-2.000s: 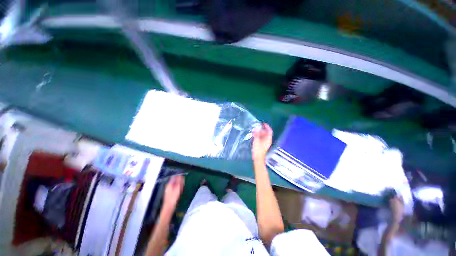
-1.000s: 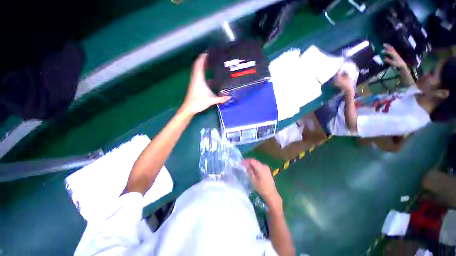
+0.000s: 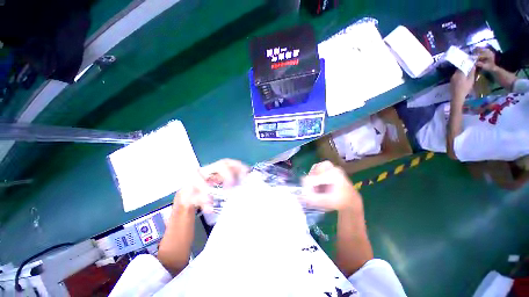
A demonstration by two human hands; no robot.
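My left hand (image 3: 217, 181) and my right hand (image 3: 328, 184) are both blurred, close to my body. They hold a clear crinkly shrink bag (image 3: 278, 174) stretched between them. The bag looks empty, though my shirt blends with it. A black product box (image 3: 284, 64) with white and red print sits on the blue platform of the bench scale (image 3: 289, 126), beyond my hands. A bright white stack of shrink bags (image 3: 155, 165) lies on the green bench to the left of my hands.
White sheets or bags (image 3: 359, 72) lie right of the scale. A scrap carton (image 3: 371, 139) stands below the bench edge. A coworker (image 3: 487, 125) at the right handles a white piece beside black boxes. A metal post (image 3: 69, 133) and control box (image 3: 136, 233) are at the left.
My left hand has left the black box, which now stands on the scale, and moved back to the bag. My right hand has shifted slightly right, and the bag is now spread between both hands.
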